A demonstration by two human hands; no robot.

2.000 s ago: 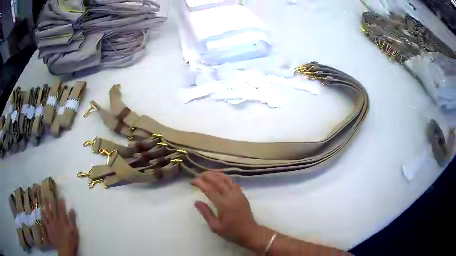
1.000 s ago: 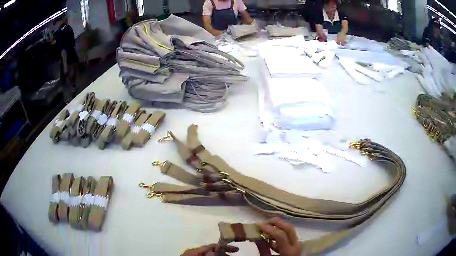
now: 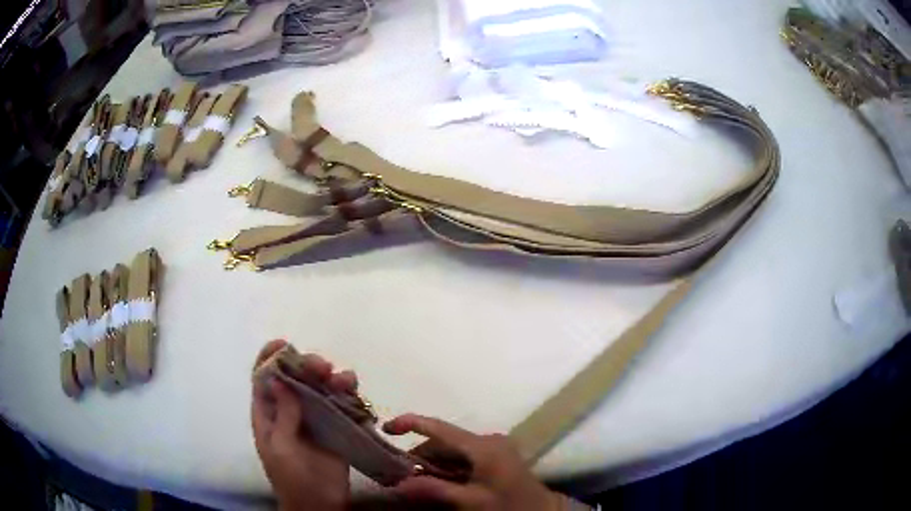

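My left hand (image 3: 290,429) grips one end of a folded tan webbing strap (image 3: 335,436), low in the picture left of the middle. My right hand (image 3: 469,464) grips its other end, near a brown tab. Small gold metal shows between the folds. The strap's flat tail (image 3: 609,369) runs from my right hand up to the right, to the bend of the strap pile. The curved pile of webbing straps (image 3: 559,222) lies ahead, with gold snap hooks (image 3: 240,190) and brown tabs (image 3: 350,198) at its left end.
Banded strap bundles lie in a back row (image 3: 150,135) and a front row (image 3: 110,324) on the white table (image 3: 330,309). A grey-taupe pile (image 3: 240,35), a white stack (image 3: 524,30) and loose white strips (image 3: 539,110) lie behind. The far strap heap (image 3: 849,60) is at upper right.
My left hand has left the front row of bundles and now holds the folded strap with my right. The strap is folded longer than one second ago, and its tail now stretches from the pile.
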